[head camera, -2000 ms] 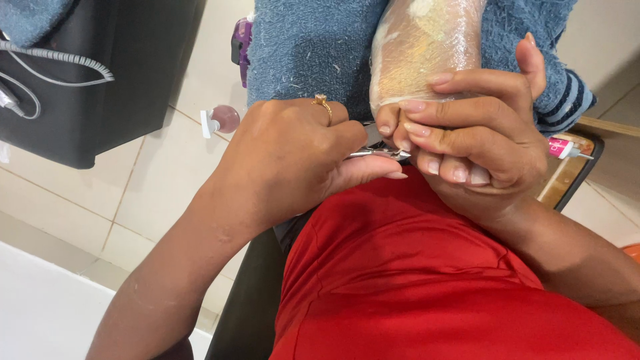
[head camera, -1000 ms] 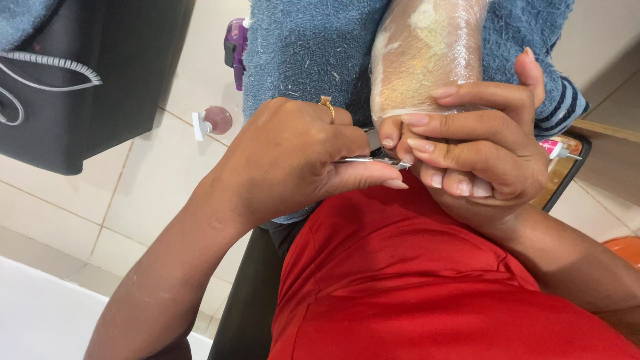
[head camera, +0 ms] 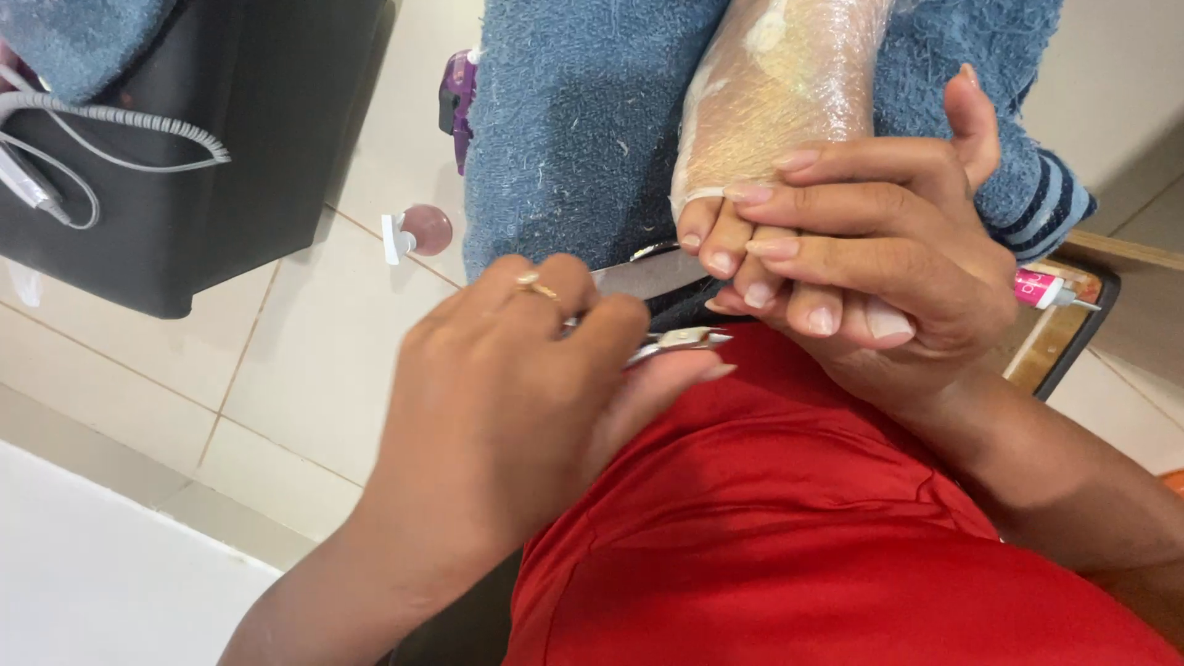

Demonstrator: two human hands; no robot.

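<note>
My left hand [head camera: 509, 379], with a gold ring, grips metal cuticle nippers [head camera: 684, 340]; their jaws point right, a little below and left of the toes and apart from them. My right hand [head camera: 897, 231] is closed around the toes [head camera: 758, 277] of another person's foot, its fingers lying over them from the right. Clear plastic film covers the foot [head camera: 786, 83] above the toes, with whitish and yellowish matter under it. A blue towel [head camera: 583, 120] lies beneath the foot. The nippers' handles are mostly hidden in my left hand.
A black cabinet or box [head camera: 268, 120] at the upper left carries a coiled grey cable [head camera: 157, 120]. A purple item [head camera: 458, 106] shows beside the towel. A bottle with a white top [head camera: 421, 231] stands below it. At right, a pink-and-white tube [head camera: 1041, 289] rests on a tray [head camera: 1064, 365].
My left hand with the nippers has moved away from the small toes, down and to the left. My right hand still holds the toes.
</note>
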